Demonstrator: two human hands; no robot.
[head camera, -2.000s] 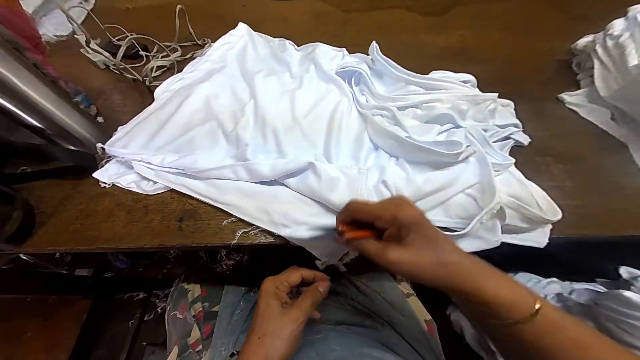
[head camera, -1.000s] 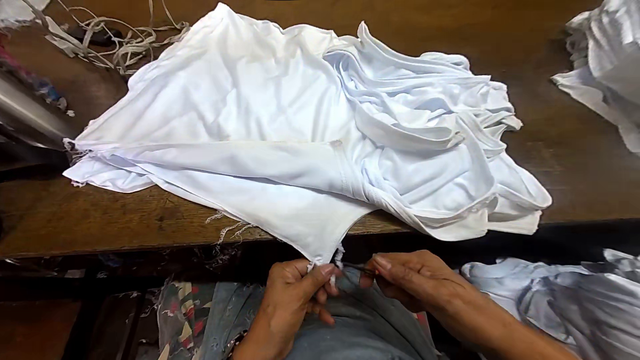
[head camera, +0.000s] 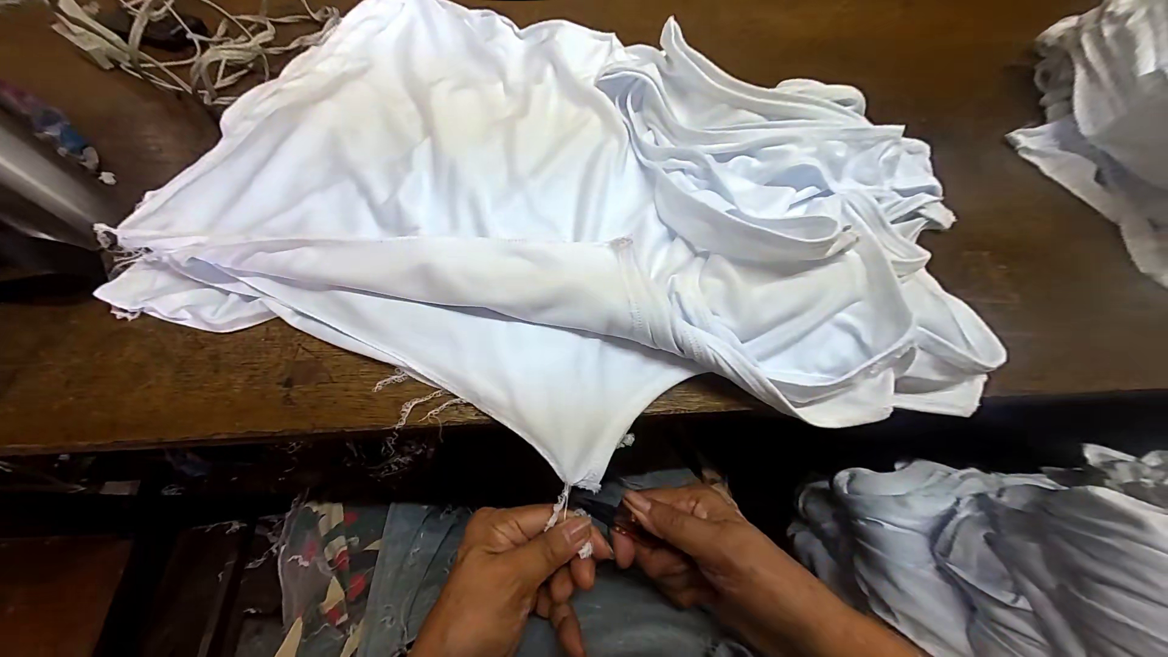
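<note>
White knit garments (head camera: 493, 155) lie heaped on the wooden table. One garment's pointed corner hangs over the front edge, with white thread ends (head camera: 557, 511) at its tip. My left hand (head camera: 525, 566) pinches these threads between thumb and fingers. Close beside it, my right hand (head camera: 684, 538) holds a small dark tool (head camera: 598, 508), whose tip reaches toward the threads; its kind is hard to tell, as my fingers cover most of it.
A tangle of pale cords (head camera: 219, 55) lies at the back left, above a shiny metal cylinder (head camera: 46, 182). More white fabric (head camera: 1113, 119) sits at the table's right. Below the front edge (head camera: 228, 438), a pile of white cloth (head camera: 967, 557) rests at lower right.
My right hand has moved down from the garment to beside my left hand. The garment's corner now hangs lower over the edge, and my left hand has taken hold of its threads.
</note>
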